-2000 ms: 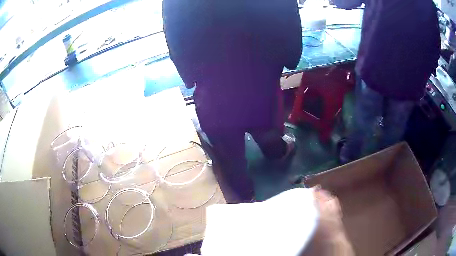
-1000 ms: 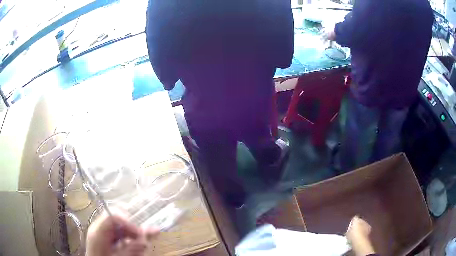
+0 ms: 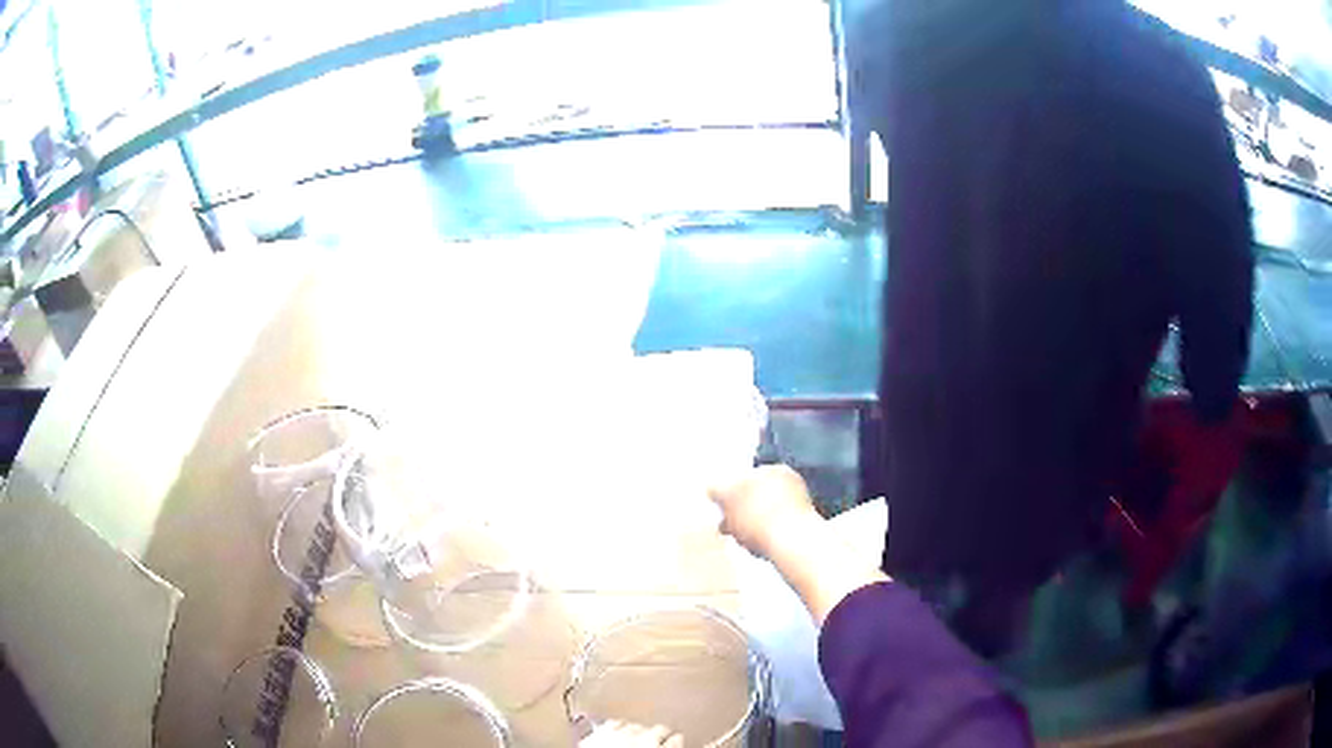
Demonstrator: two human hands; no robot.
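Several thin coiled rings (image 3: 456, 621) lie on the brown carton top. My left hand (image 3: 630, 735) shows only as fingers at the bottom edge, beside the lower left rim of a larger coil (image 3: 770, 680); its grip is hidden. My right hand (image 3: 770, 512), with a purple sleeve, reaches forward over the carton's right side to the edge of a glaring white pile (image 3: 687, 417), perhaps bags. Its fingers are bent together, but glare hides whether they pinch anything. A white sheet or bag (image 3: 796, 650) lies below my right forearm.
A person in dark clothes (image 3: 1052, 292) stands close on the right at a green-topped bench (image 3: 774, 314). A red stool (image 3: 1183, 497) is behind them. A carton flap (image 3: 81, 628) stands out at left. A brown box edge (image 3: 1242, 726) shows at bottom right.
The view has swung left, leaving most of the open box out of frame. My right hand has moved from beside that box to the white pile. My left hand is lower, mostly cut off.
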